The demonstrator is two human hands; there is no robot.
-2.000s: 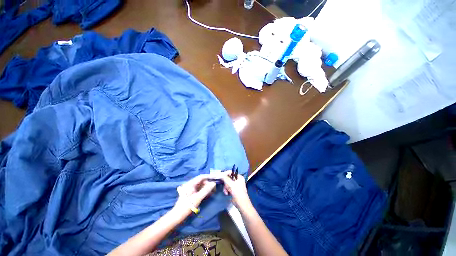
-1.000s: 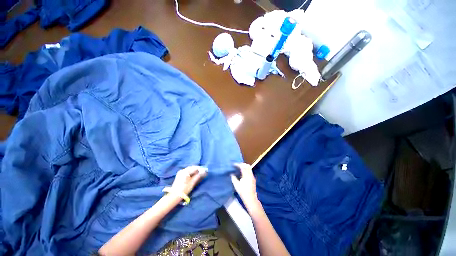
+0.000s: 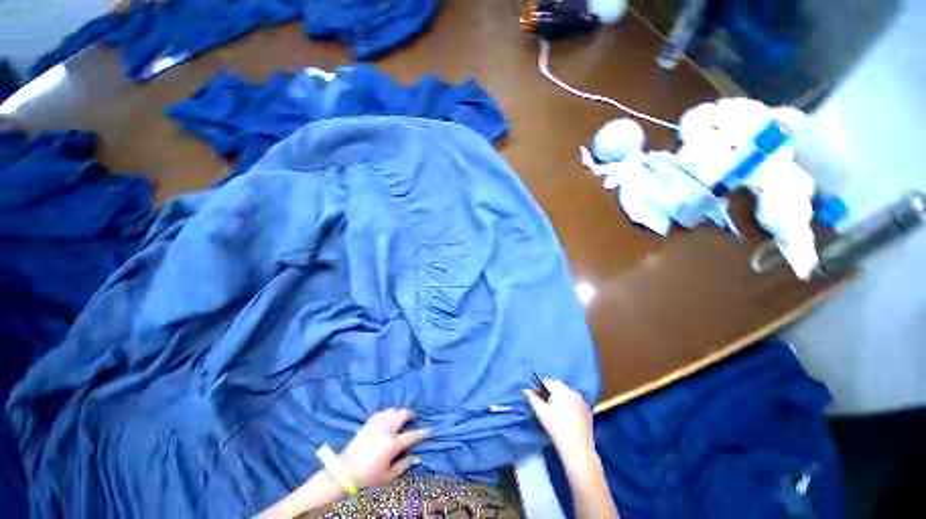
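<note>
A blue denim dress (image 3: 376, 253) lies spread over the table, its paler wrong side up. A tiny white label (image 3: 500, 409) shows on it between my hands. My left hand (image 3: 384, 446) rests on the cloth near the table's front, its fingers spread, at the left of the label. My right hand (image 3: 558, 411) is at the dress's right edge, its fingers closed around small dark thread snips (image 3: 540, 383), whose tips point up and left. Most of the snips is hidden by the fingers.
More blue dresses lie at the left (image 3: 61, 223), behind (image 3: 335, 101) and below the table edge at right (image 3: 721, 436). A white bundle (image 3: 660, 188) with blue parts, a grey cylinder (image 3: 875, 235) and a corded dark device (image 3: 560, 16) are on the brown table (image 3: 670, 324).
The view has swung left, so things appear further right. My left hand has opened and lies on the cloth, lower than before. The white label and the snips' dark tips now show.
</note>
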